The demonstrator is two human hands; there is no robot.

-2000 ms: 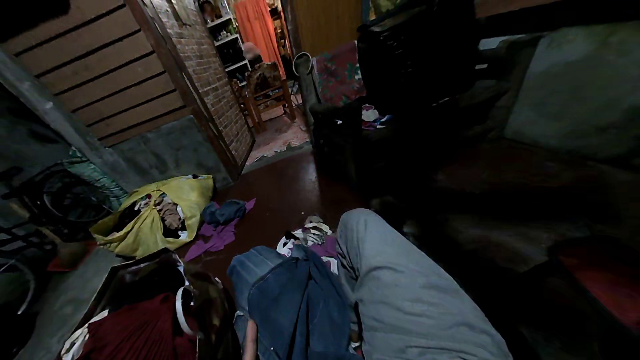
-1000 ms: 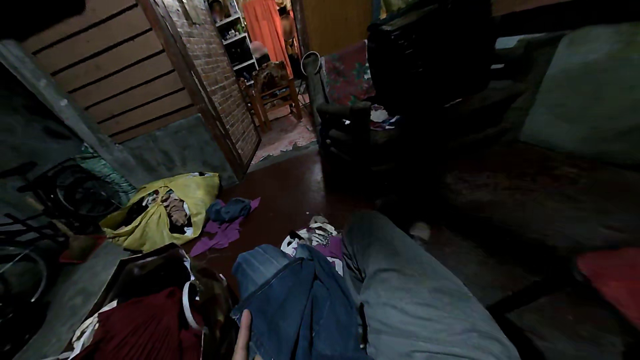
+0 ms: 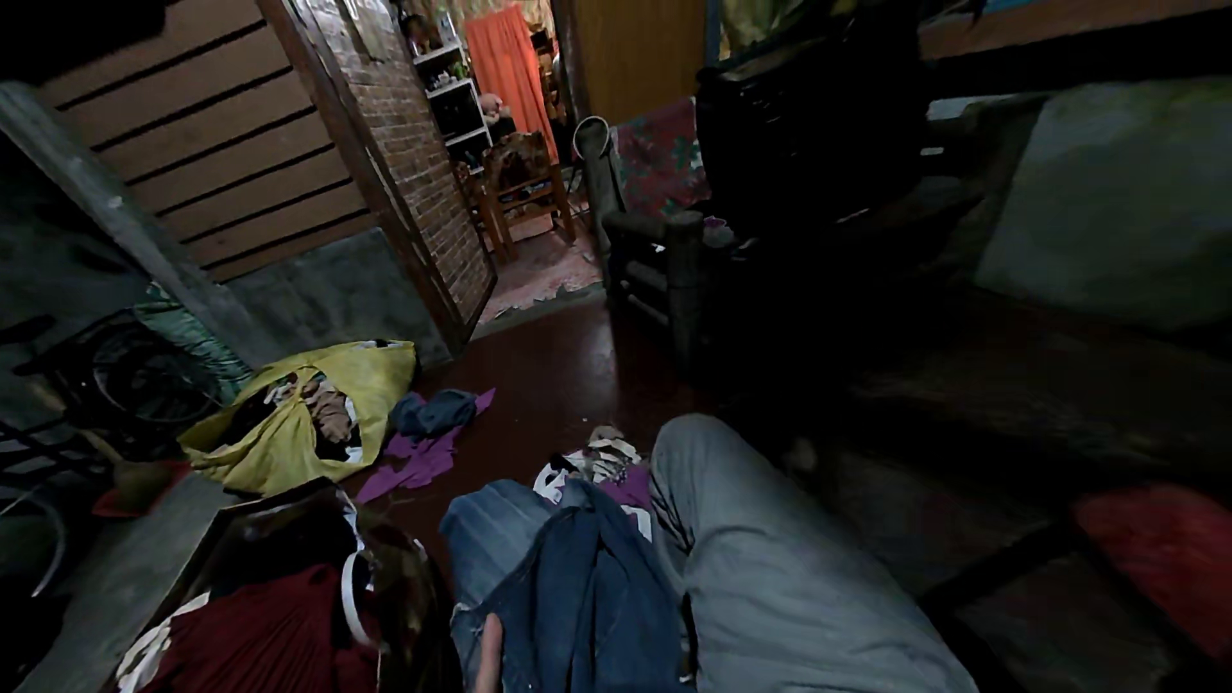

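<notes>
A dark blue denim garment (image 3: 587,597) lies over my lap, beside my knee in grey trousers (image 3: 770,558). At the bottom edge one finger of my left hand (image 3: 489,654) rests against the denim; the rest of that hand is hidden or out of the frame. My right hand is not in view. Just beyond the denim, a small heap of white, patterned and purple clothes (image 3: 611,467) lies on the floor. To the left stands an open bag (image 3: 404,587) with a dark red pleated cloth (image 3: 274,630) in it.
A yellow sack (image 3: 385,380) full of clothes stands on the left, with a purple cloth (image 3: 419,467) and a dark blue cloth (image 3: 433,414) beside it. Bicycle wheels (image 3: 144,380) are at far left. A dark wooden chair (image 3: 683,279) stands ahead, near a doorway. Something red (image 3: 1165,549) lies at right.
</notes>
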